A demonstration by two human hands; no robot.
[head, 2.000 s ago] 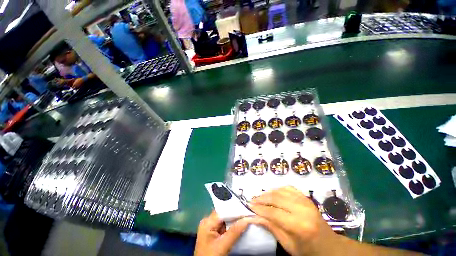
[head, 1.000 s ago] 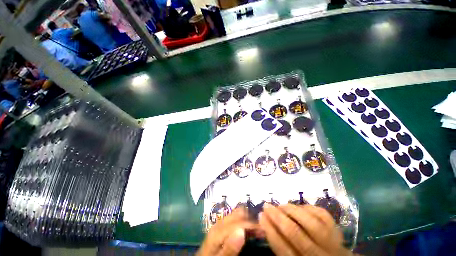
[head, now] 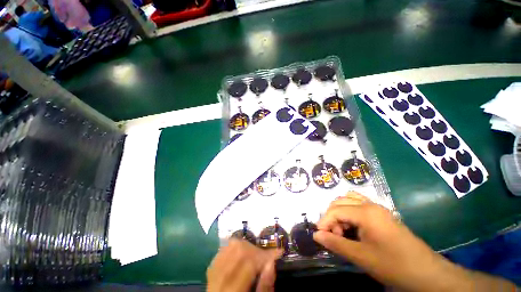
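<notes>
A clear blister tray [head: 365,151] holds rows of round modules. Some are covered with black discs, others show orange-gold backs. My right hand [head: 365,228] is over the nearest row, thumb and fingertips at the edge of a dark-covered module [head: 304,238]; whether it pinches anything is unclear. My left hand [head: 243,265] is at the near edge, partly over the leftmost modules, its fingertips just below a module with orange-gold showing [head: 273,236]. Its grip is unclear. A curled white sticker sheet [head: 245,165] with two black discs at its upper end lies across the tray.
Sticker sheets with black discs [head: 424,132] lie fanned right of the tray. Plain white strips [head: 137,194] lie left. Stacked clear trays [head: 51,199] stand far left by a slanted post. Crumpled white paper [head: 505,108] and part of a white grille are at the right edge.
The sticker sheet went from my hands onto the tray. My hands have since moved apart, and a near-row module between them now shows a plain black disc. The view has shifted.
</notes>
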